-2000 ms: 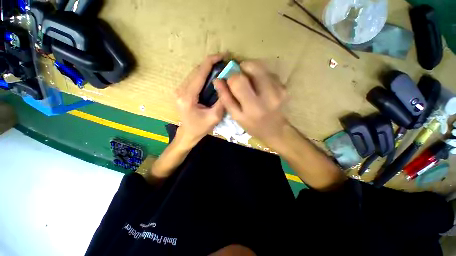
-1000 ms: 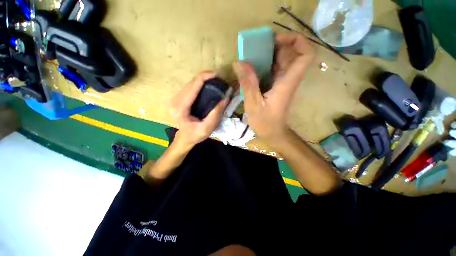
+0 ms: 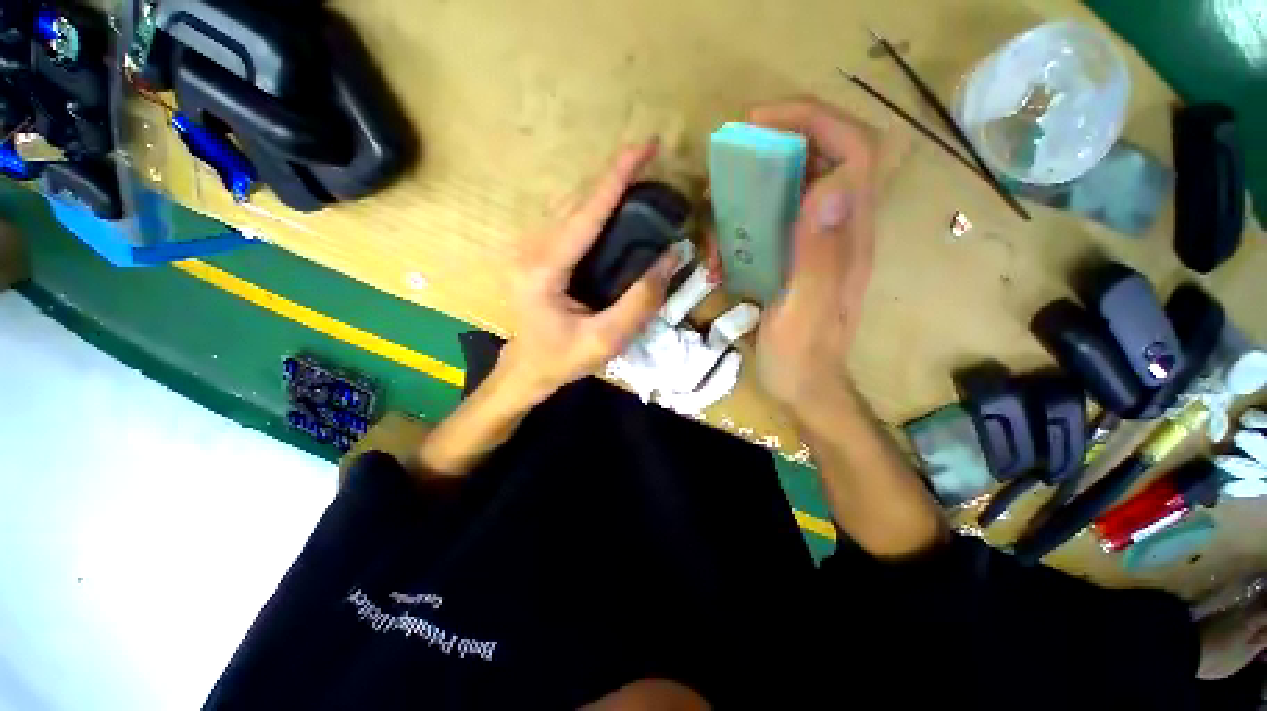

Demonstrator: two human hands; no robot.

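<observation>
My left hand [image 3: 591,299] holds a small black device housing [image 3: 632,245] between thumb and fingers, above the table's near edge. My right hand [image 3: 823,271] holds a flat teal pad [image 3: 755,208] upright, its broad face with small dark marks showing. The pad and the housing are apart. A crumpled white glove [image 3: 678,364] lies at the table edge just below the hands.
Larger black housings [image 3: 299,111] and a blue battery cell [image 3: 213,156] lie left. Tweezers [image 3: 959,139] and a plastic cup [image 3: 1045,104] are at upper right. Black housings [image 3: 1112,340], a red-handled tool [image 3: 1142,511] and a white glove [image 3: 1246,452] lie right.
The teal pad was against the housing two seconds ago, then lifted away. Since one second ago it has turned and moved slightly down and right. My left hand has opened more around the housing.
</observation>
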